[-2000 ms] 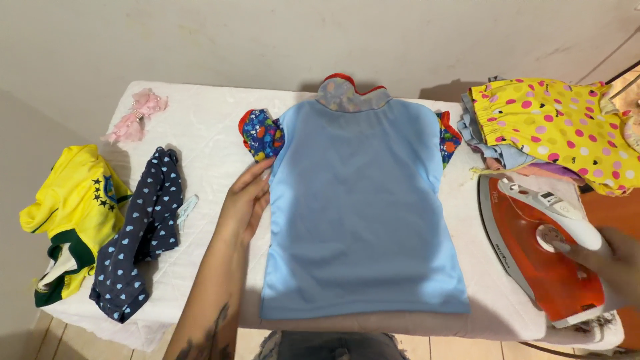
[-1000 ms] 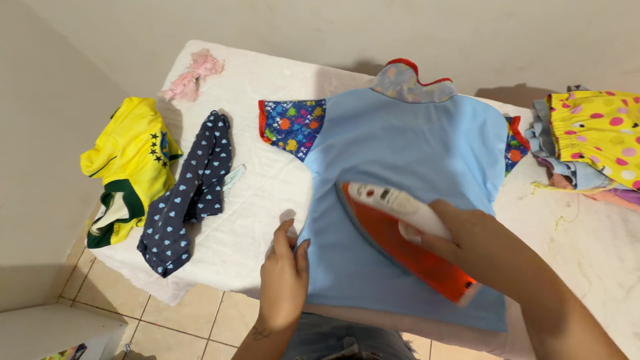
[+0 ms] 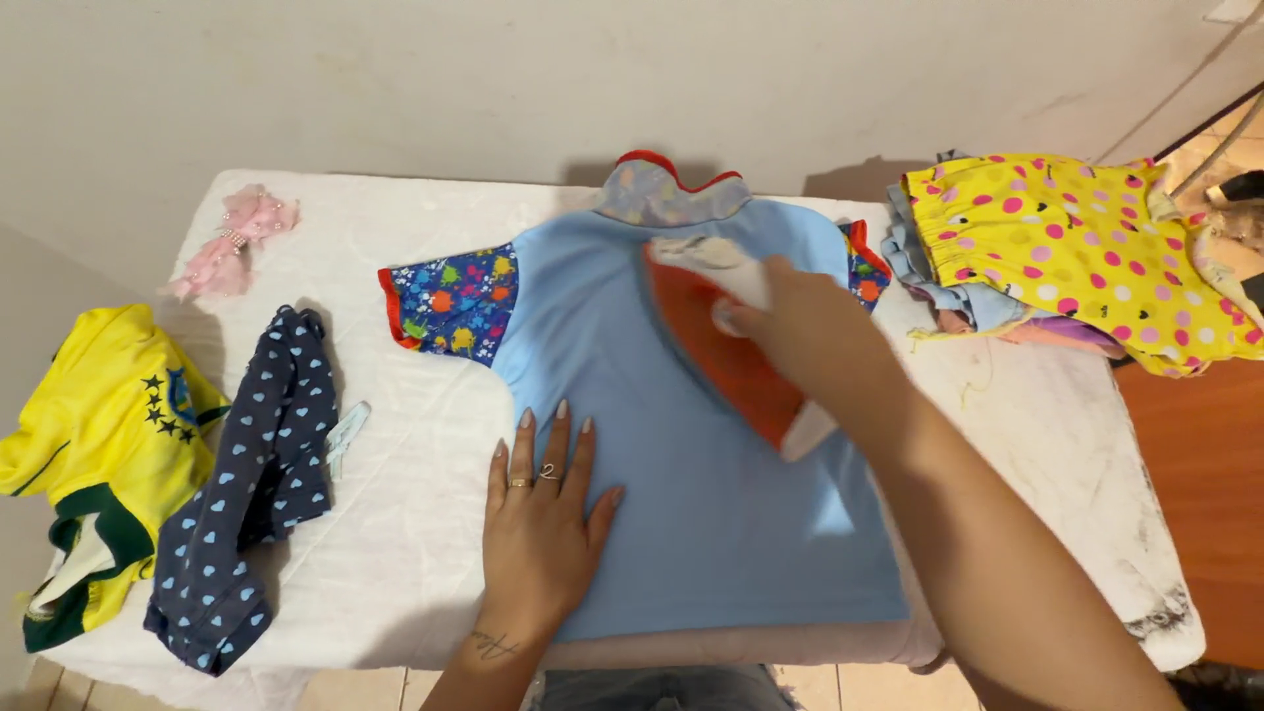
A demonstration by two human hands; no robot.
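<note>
A light blue shirt (image 3: 691,533) with paint-splatter patterned sleeves and a red-edged collar lies flat in the middle of the padded surface. My right hand (image 3: 805,326) is closed around the handle of a red and white clothes iron (image 3: 716,336), whose soleplate rests on the upper middle of the shirt, its tip towards the collar. Fingers spread, my left hand (image 3: 543,523) lies flat on the lower left part of the shirt and holds nothing. The far sleeve on the right is partly folded under.
A yellow and green shirt (image 3: 118,415) and navy heart-print trousers (image 3: 247,484) lie at the left, below a pink beaded bow (image 3: 234,242). Yellow dotted shorts (image 3: 1066,247) top a clothes pile at the right. A wall (image 3: 592,79) runs behind the white-covered surface (image 3: 425,415).
The iron, which stood at the right beside the clothes pile two seconds ago, is now on the shirt in my right hand. The left sleeve, bunched up earlier, lies spread out. My left hand rests on the shirt.
</note>
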